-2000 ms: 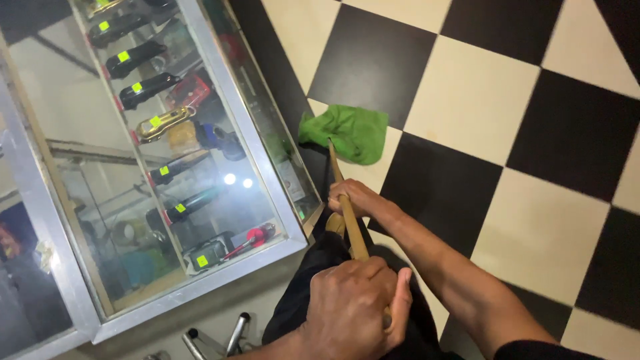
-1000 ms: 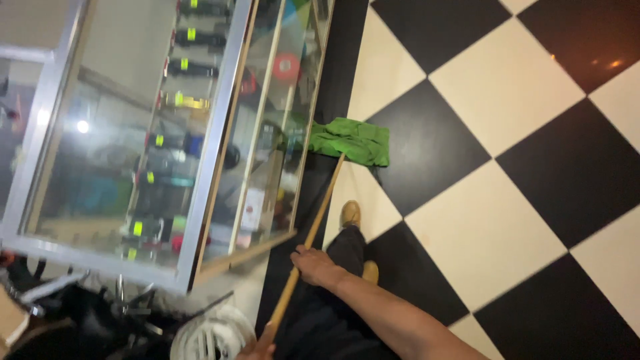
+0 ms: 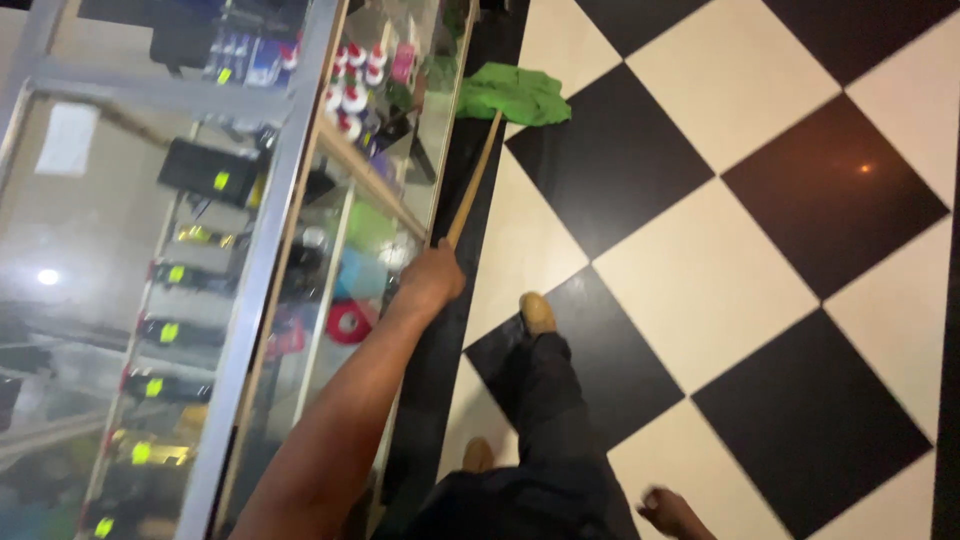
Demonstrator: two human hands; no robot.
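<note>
My left hand is closed around a wooden pole beside the glass display case. At the pole's far end a green cloth lies on the floor against the foot of the case. My right hand hangs low at the bottom edge, away from the pole, over the checkered floor; its fingers look curled with nothing seen in them, though it is partly cut off and blurred.
A glass display case with a metal frame runs along the left, holding hair clippers and bottles. Black and cream tiles cover the floor. My tan shoes stand close to the case.
My right hand has let go of the pole and now hangs apart from it. The cloth remains at the pole's far end, by the case. The view has shifted along the case.
</note>
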